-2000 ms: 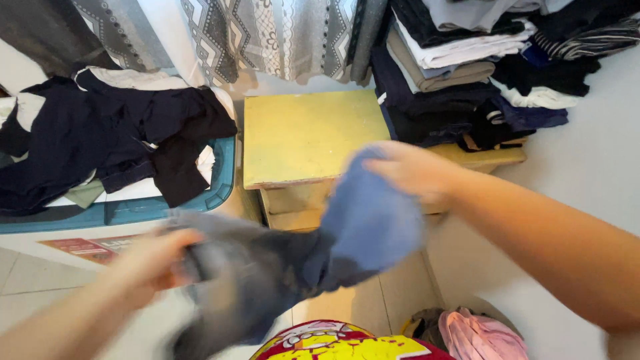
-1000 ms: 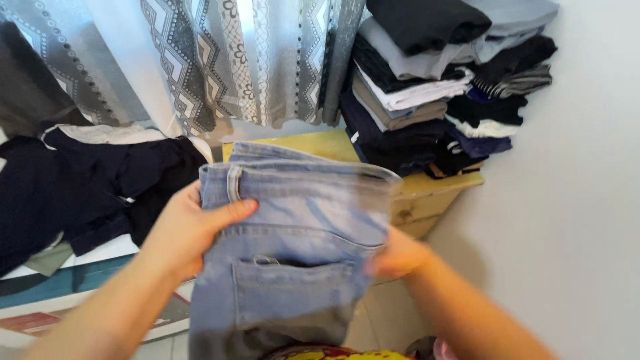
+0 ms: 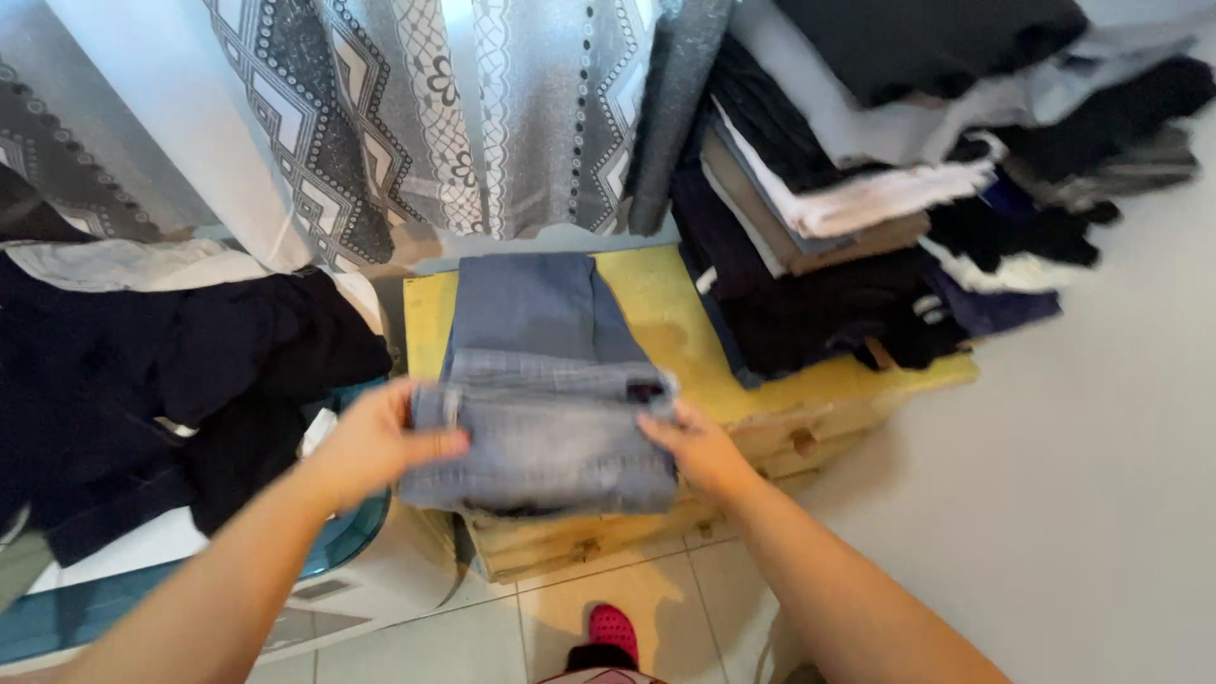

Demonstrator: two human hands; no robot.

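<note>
A pair of blue denim jeans (image 3: 551, 437) lies partly over the front of a yellow wooden chest of drawers (image 3: 665, 294), its leg part stretched back across the top and its waist end toward me. My left hand (image 3: 385, 432) grips the left edge of the waist end, thumb on top. At the opposite edge, my right hand (image 3: 693, 442) holds the denim between thumb and fingers. The undersides of both hands are hidden, and the waist end is slightly blurred.
Stacks of folded clothes (image 3: 807, 218) stand on the right of the chest, near a pale wall. Dark garments (image 3: 171, 351) lie on a white and teal appliance (image 3: 351, 541) at left. A patterned grey curtain (image 3: 522, 114) hangs behind.
One second ago the jeans were held up before me; now they rest on the chest, folded over at the waist end. Both hands still hold them. Two seconds ago they were blurred between the hands.
</note>
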